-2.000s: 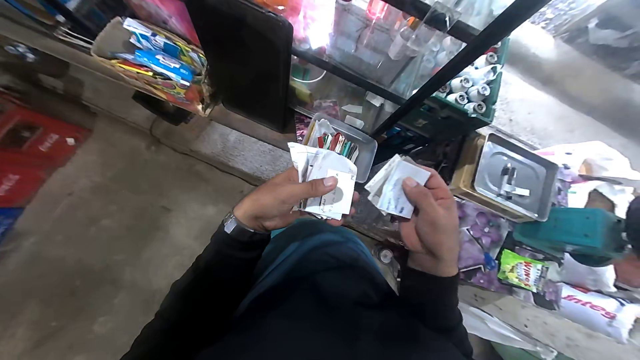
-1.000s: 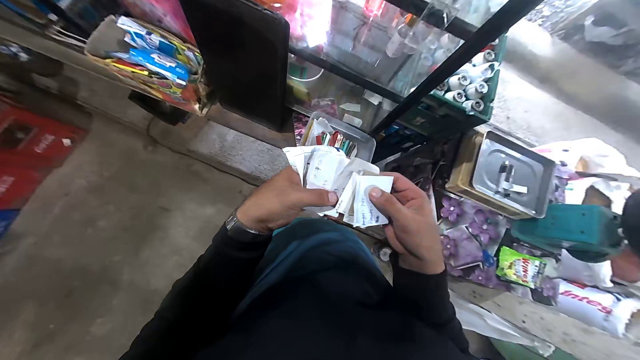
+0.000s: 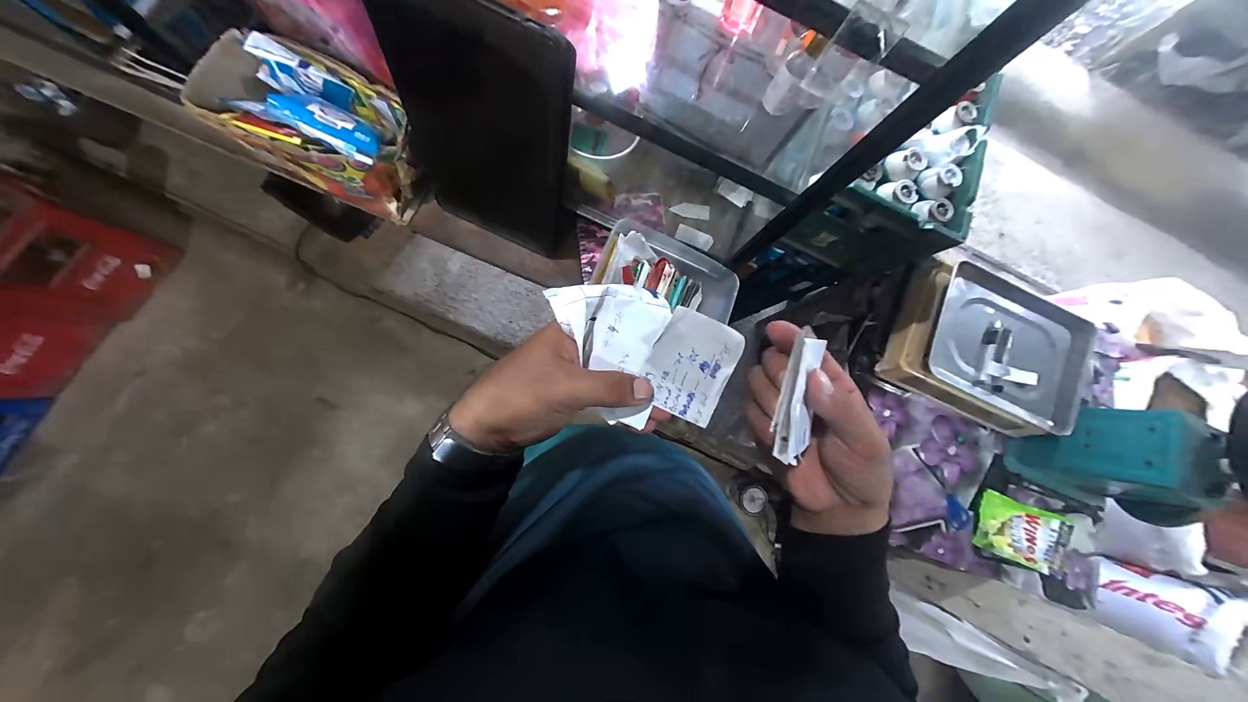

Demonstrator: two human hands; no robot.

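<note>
My left hand [image 3: 546,385], with a metal watch at the wrist, grips a fanned bunch of white paper slips [image 3: 629,331], thumb on top; the front slip bears handwriting. To its right, my right hand [image 3: 829,429] pinches a smaller stack of folded paper slips [image 3: 799,398], seen nearly edge-on between thumb and fingers. The two bunches are apart. Just beyond the left hand's slips lies a metal tray [image 3: 717,268] holding pens or similar slim items [image 3: 663,278], partly hidden by the paper.
A cardboard box of packets [image 3: 219,73] stands at upper left beside a dark panel [image 3: 478,117]. Red crates [image 3: 58,312] are at far left. A glass shelf frame [image 3: 907,117], a green crate of white bottles [image 3: 960,219], a lidded metal container [image 3: 1058,341] and a green snack packet [image 3: 1019,531] are at right.
My hands, together at the slips one second ago, are now apart. The right hand has moved right with its stack, which now shows edge-on. A handwritten slip now shows at the front of the left bunch.
</note>
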